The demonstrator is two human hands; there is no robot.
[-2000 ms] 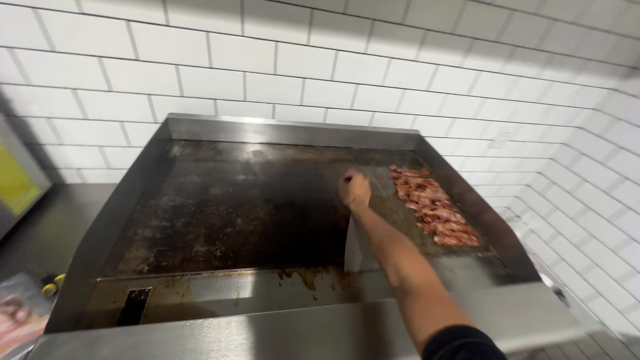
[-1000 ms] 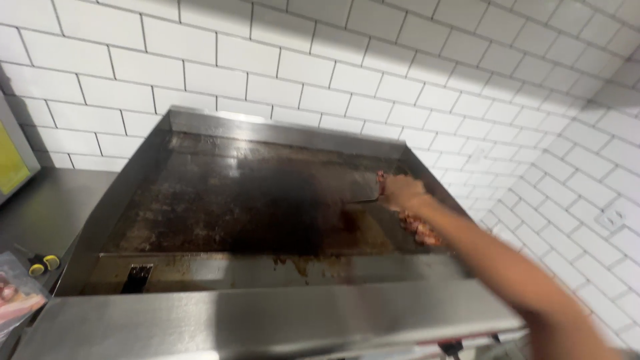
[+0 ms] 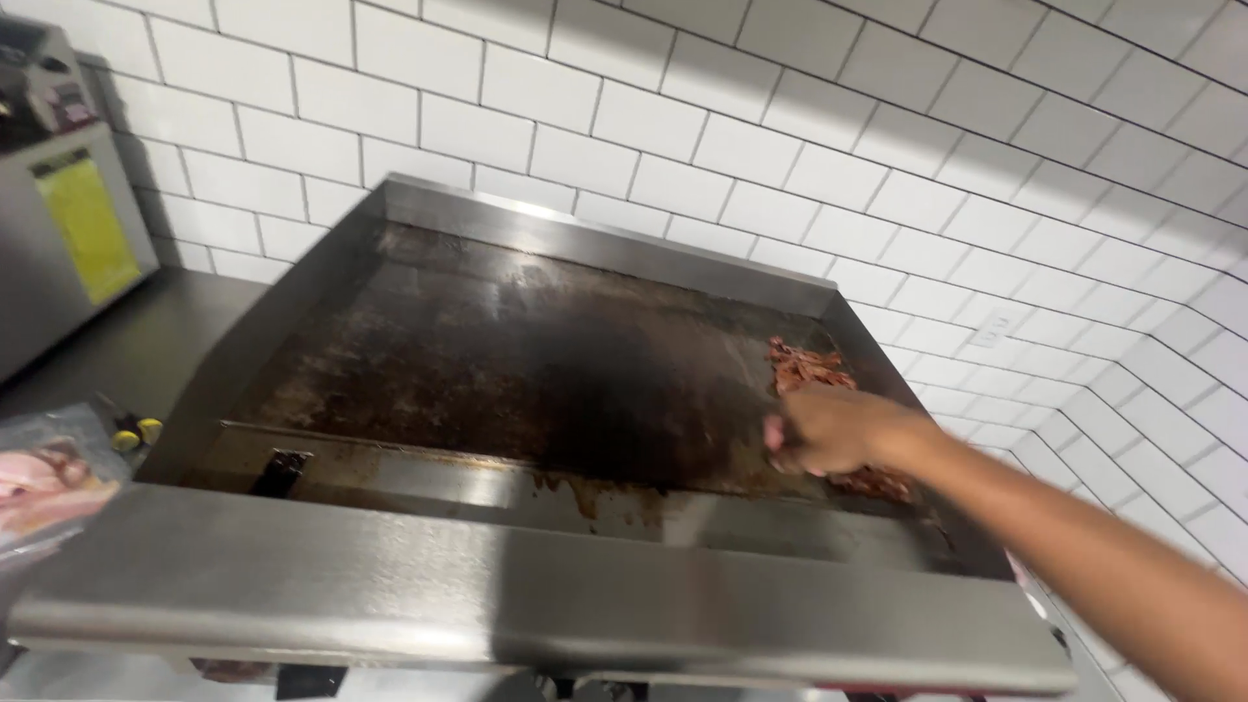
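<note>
My right hand reaches in from the right, fingers curled, low over the right side of a flat-top griddle. It is blurred, and whether it grips something cannot be told. Strips of bacon lie on the hot plate just beyond the hand, and more bacon shows on its near side; the hand and wrist hide the part between. My left hand is out of view.
Raised steel walls edge the griddle, and a wide steel front ledge runs along its near side. On the left counter lie a plastic bag of raw meat and a yellow-and-black item. A steel appliance stands behind them, near the tiled wall.
Two seconds ago my right hand was over the plate to the left of the bacon; now it is over the bacon. The view has shifted.
</note>
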